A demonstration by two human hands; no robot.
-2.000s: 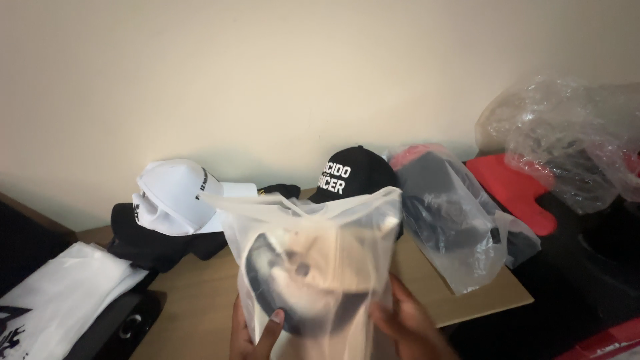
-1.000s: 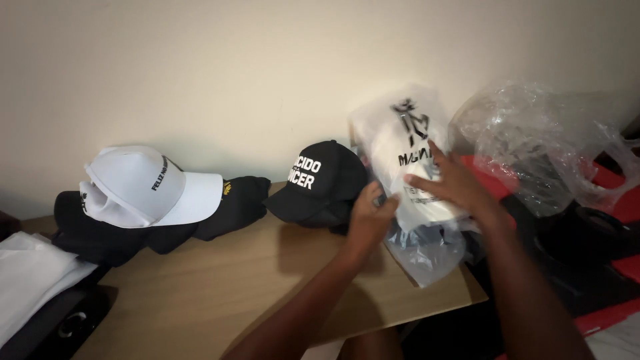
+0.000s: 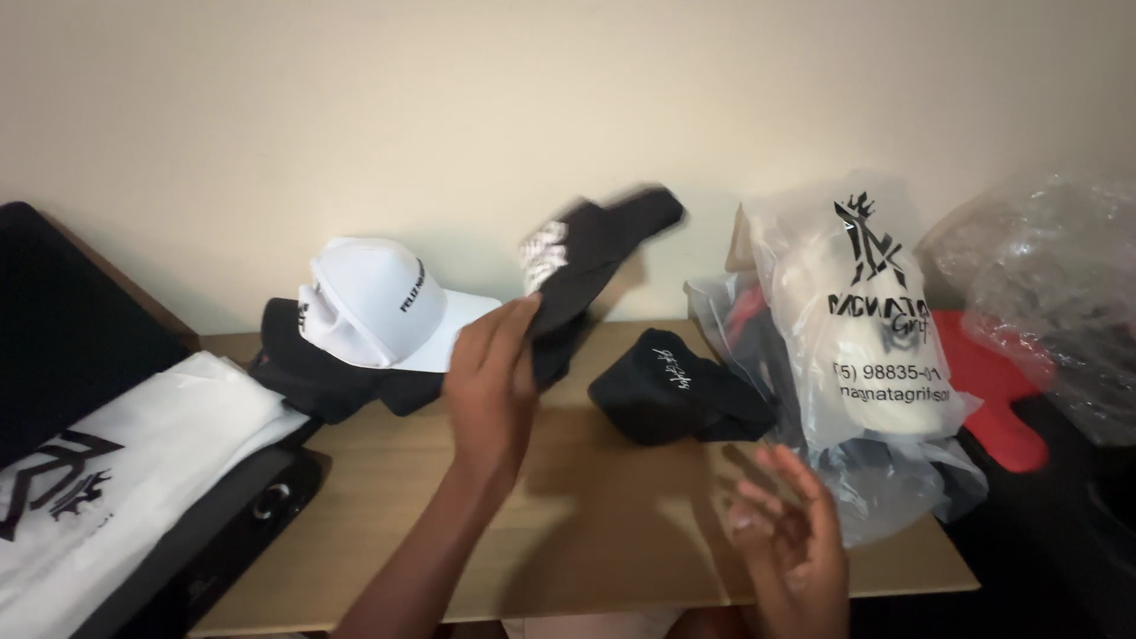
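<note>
My left hand [image 3: 493,390] grips a black cap with white lettering [image 3: 577,257], raised and tilted above the table and blurred by motion. Below and to its right, a black cap with small white script [image 3: 670,386] lies on the wooden table [image 3: 586,524]. My right hand [image 3: 790,532] is near the table's front right, fingers apart and holding nothing. Behind it stands a printed translucent plastic bag [image 3: 852,319] with a pale item inside. Left of my left hand, a white cap with dark lettering [image 3: 377,302] rests on several black caps [image 3: 328,390].
Folded white printed bags [image 3: 151,470] lie at the left over a black device [image 3: 257,524]. A dark panel [image 3: 71,319] stands behind them. On the right are a red item [image 3: 1003,390] and crumpled clear plastic [image 3: 1065,293]. A plain wall rises behind the table.
The filled bag, in my hands two seconds ago, now stands at the right. My left hand has picked up the black lettered cap, and the cap with script now shows. My right hand has left the bag.
</note>
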